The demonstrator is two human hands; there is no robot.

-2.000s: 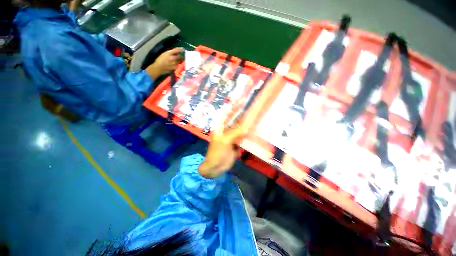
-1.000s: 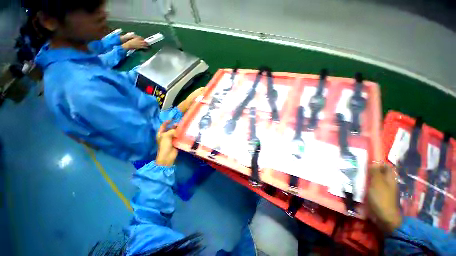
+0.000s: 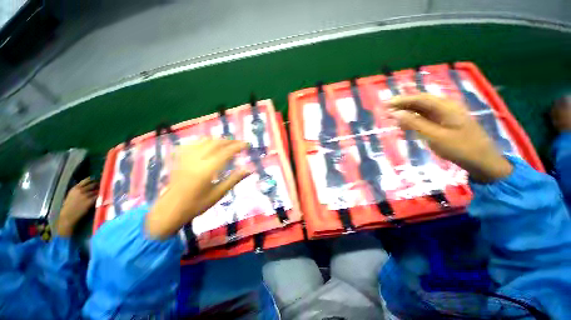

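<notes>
Two red-orange watch trays lie side by side on the green bench: the left watch tray (image 3: 285, 181) and the right watch tray (image 3: 305, 187). The left one sits on another tray whose front edge shows below. Each holds several black smartwatches, such as one smartwatch (image 3: 369, 167), on white pieces, with strap ends over the rims. Shiny clear film (image 3: 451, 178) glares over the right tray. My left hand (image 3: 203, 178) is over the left tray, fingers apart, holding nothing visible. My right hand (image 3: 441, 128) is over the right tray, fingers bent; what its fingertips touch is unclear.
A silver bench scale (image 3: 41, 187) stands at the far left. A coworker's hand (image 3: 78, 203) is beside the left tray's edge. Another person's hand and blue sleeve (image 3: 563, 159) show at the right edge. A grey rail runs behind the green bench (image 3: 269, 81).
The tray that both my hands held up a second ago is down at the left, on another tray. Both hands have let go of its edges. The view has turned right.
</notes>
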